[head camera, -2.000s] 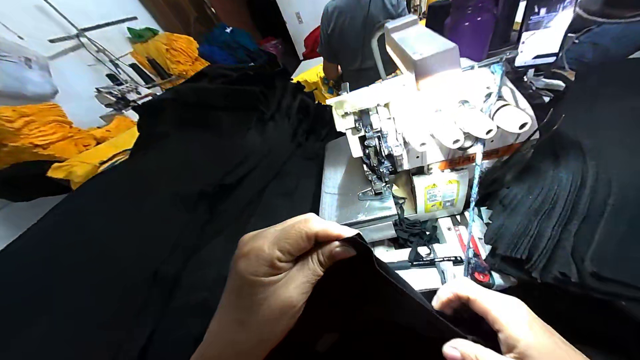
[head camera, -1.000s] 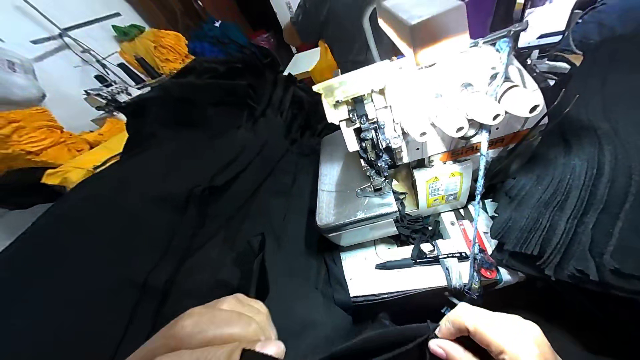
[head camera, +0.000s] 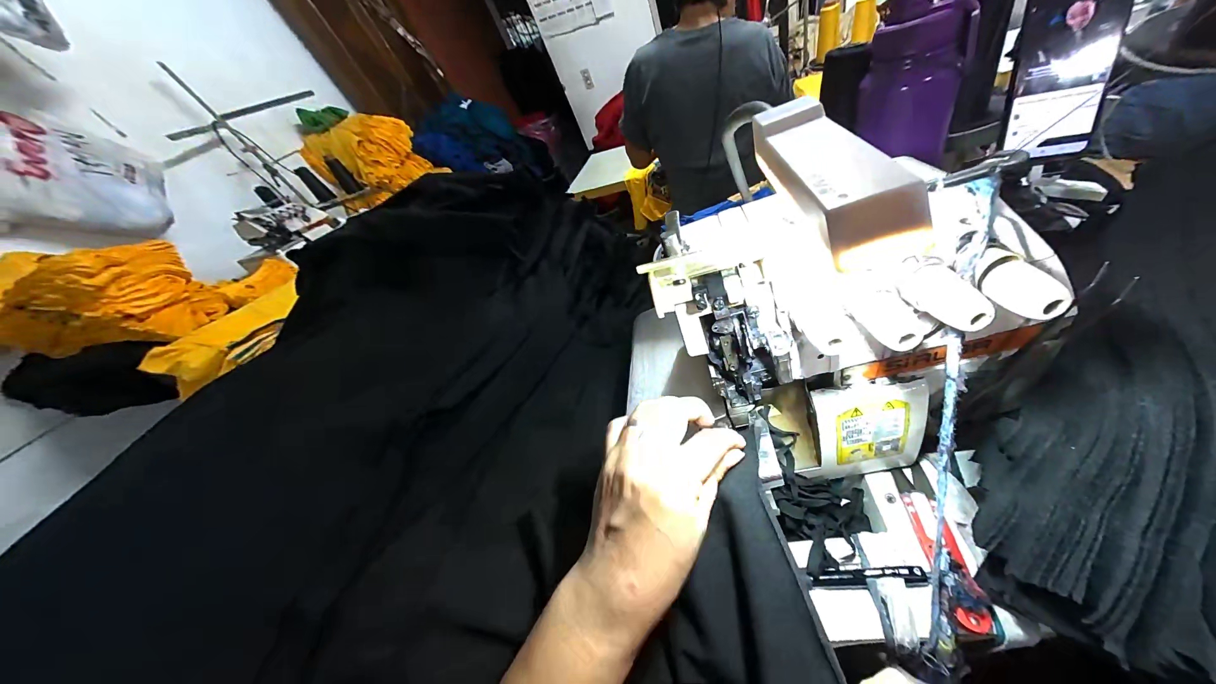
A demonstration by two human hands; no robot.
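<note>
My left hand pinches the edge of a large black fabric close to the needle area of a white overlock sewing machine. The fabric spreads over the left side and hangs down below the hand. Of my right hand only a small bit shows at the bottom edge; its fingers and what they may hold are out of view. Black trimmings lie in a heap below the machine's front cover, with a black pen beneath them.
Stacked black fabric pieces lie at the right. A lit phone stands behind the machine. Yellow garments are piled at the left. A person in a grey shirt is farther back, beside a purple chair.
My left hand has moved up to the machine's needle area with the black fabric. The right hand has dropped almost out of view.
</note>
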